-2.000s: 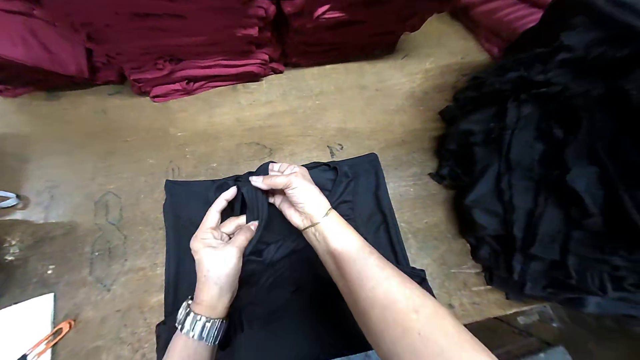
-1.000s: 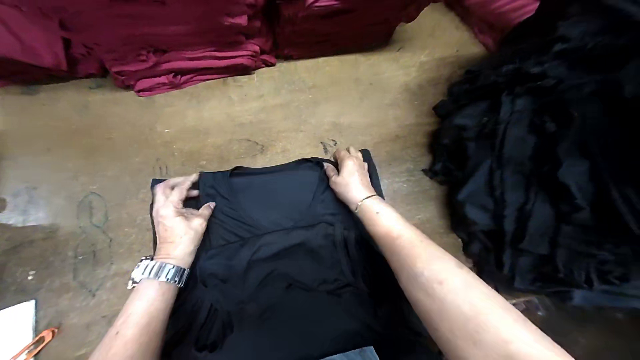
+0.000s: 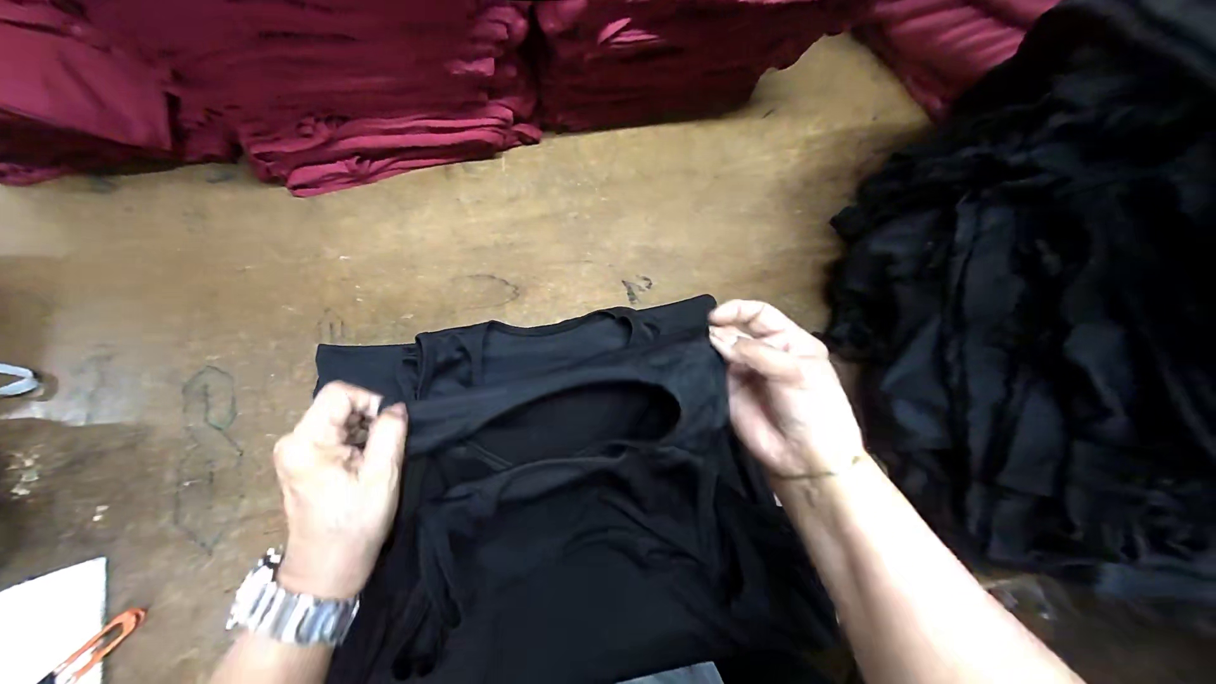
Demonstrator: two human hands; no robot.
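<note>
A black fabric garment (image 3: 589,570) lies in front of me, with another layer of black cloth flat beneath its upper part. My left hand (image 3: 342,475), a metal-band watch at its wrist, pinches the garment's left upper corner between thumb and fingers. The right upper corner is gripped by my right hand (image 3: 784,385), which has a thin bracelet at the wrist. Between the hands the top strip is drawn out, and an oval opening shows below it.
Stacks of folded maroon cloth (image 3: 380,85) line the far side of the wooden table (image 3: 589,218). A large heap of black cloth (image 3: 1026,361) stands at the right. Orange-handled thread snips (image 3: 109,641) lie over white paper (image 3: 57,608) at the lower left.
One second ago both hands were at the upper corners of the black cloth lying flat. Now they hold a black layer raised and stretched, nearer to me, with the flat cloth's top edge visible beyond it.
</note>
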